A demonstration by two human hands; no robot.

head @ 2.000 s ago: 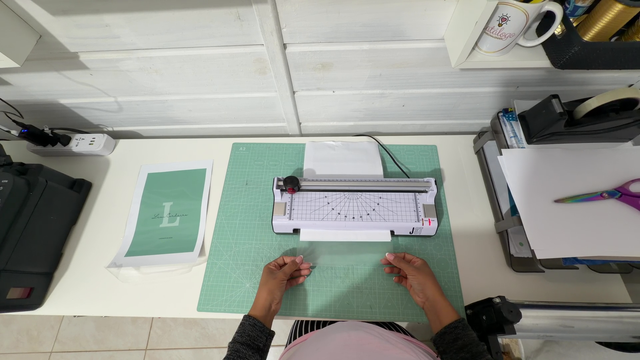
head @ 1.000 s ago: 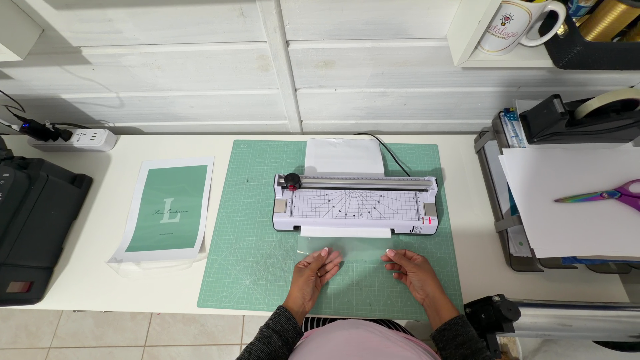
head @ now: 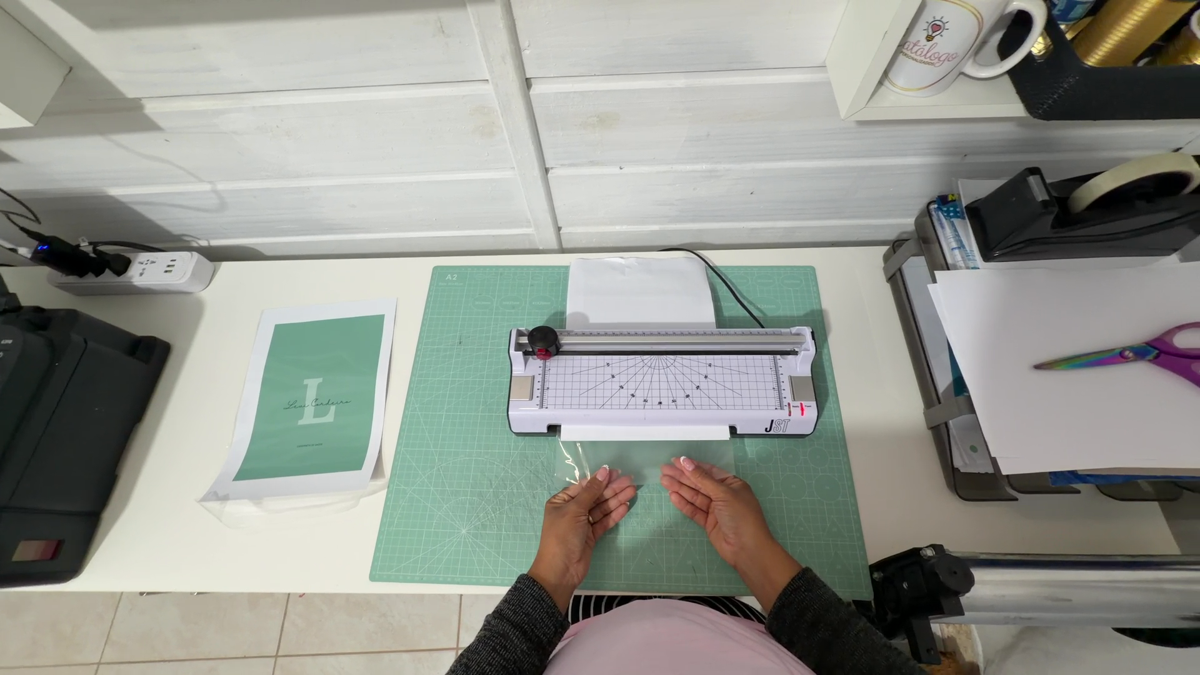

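A white laminator with a built-in paper trimmer [head: 661,382] stands on a green cutting mat [head: 459,525]. A white sheet [head: 640,291] sticks out behind it, and a white paper edge [head: 645,433] shows at its front slot. Clear plastic film [head: 647,457] extends from that slot toward me. My left hand [head: 591,516] is at the film's near left part, thumb and fingers close together; whether they pinch it is unclear. My right hand [head: 717,511] is at its near right part, fingers curled, its grip on the film also unclear.
A green-and-white printed sheet [head: 314,398] lies on clear film at the left, beside a black machine [head: 70,441] and a power strip [head: 141,272]. At the right are paper trays [head: 937,375], scissors [head: 1125,356], a tape dispenser [head: 1050,220] and a metal-and-black device [head: 923,581].
My left hand has moved right, closer to my right hand. Less of the white sheet's edge and film seems to show in front of the laminator.
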